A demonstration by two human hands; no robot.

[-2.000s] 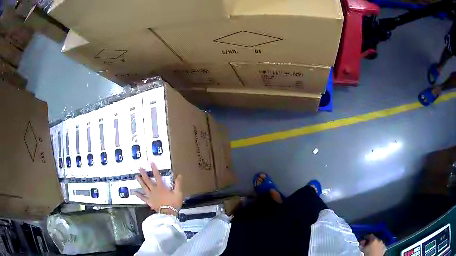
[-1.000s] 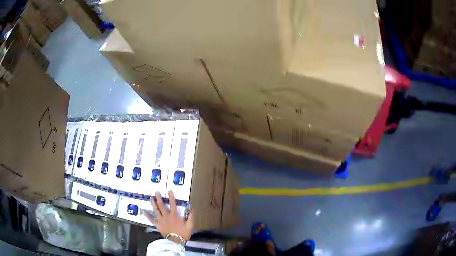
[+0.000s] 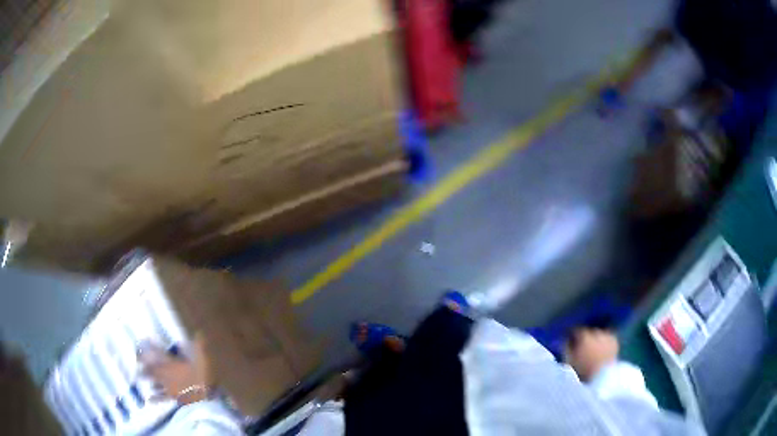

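Observation:
The whole view is blurred. At the lower left an open shipping carton [image 3: 247,341] holds rows of white smartwatch retail boxes [image 3: 102,375]. My left hand [image 3: 179,372] lies on the boxes near the carton's right wall, fingers spread, gripping nothing that I can see. My right hand [image 3: 592,351] is at the lower right, beside the green bench [image 3: 660,345] and over something blue. Its fingers are blurred and whether it holds anything cannot be told.
Large brown cartons [image 3: 281,145] stand on a blue pallet at the upper left, beside a red pallet jack [image 3: 430,64]. A weighing scale [image 3: 707,298] sits on the green bench at right. A person [image 3: 724,43] is at the upper right. A yellow line [image 3: 443,189] crosses the floor.
The view has swung right, so the open carton and stacked cartons sit farther left. My right hand and the scale have come back into view. My left hand is still on the boxes.

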